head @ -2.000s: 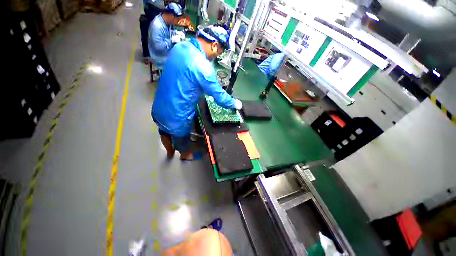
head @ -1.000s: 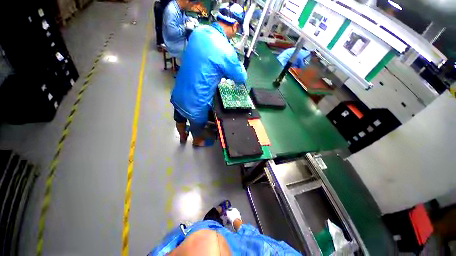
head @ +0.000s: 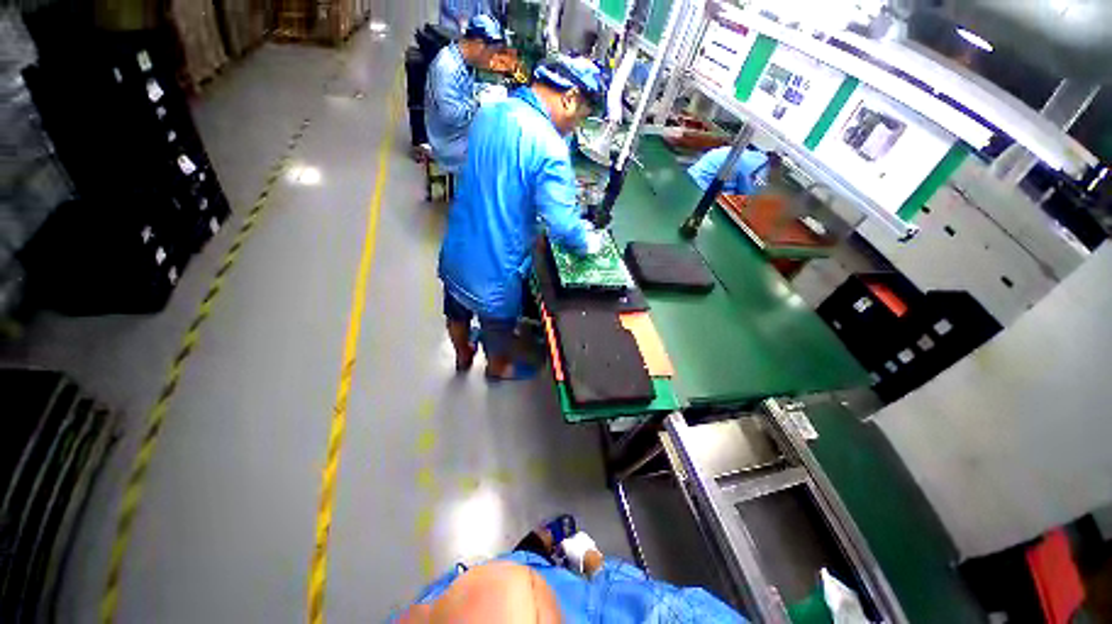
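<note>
A white-gloved hand, which by its sleeve looks like my right hand, is small and blurred at the bottom, in front of my blue coat. Its fingers and any held thing cannot be made out. My left hand is not in view. The metal conveyor rail runs to the right of my hand, apart from it. A crumpled white cloth lies by a green surface at the conveyor's near end, cut off by the bottom edge.
A green-topped bench adjoins the conveyor and holds black foam pads and orange sheets. A person in blue stands there with gloved hands at a green board. Another person sits behind. Black stacks stand left. A pale cabinet stands right.
My gloved hand and blue coat, out of view two seconds ago, have come into view at the bottom. The view has shifted. The standing person's arm has moved over the green board.
</note>
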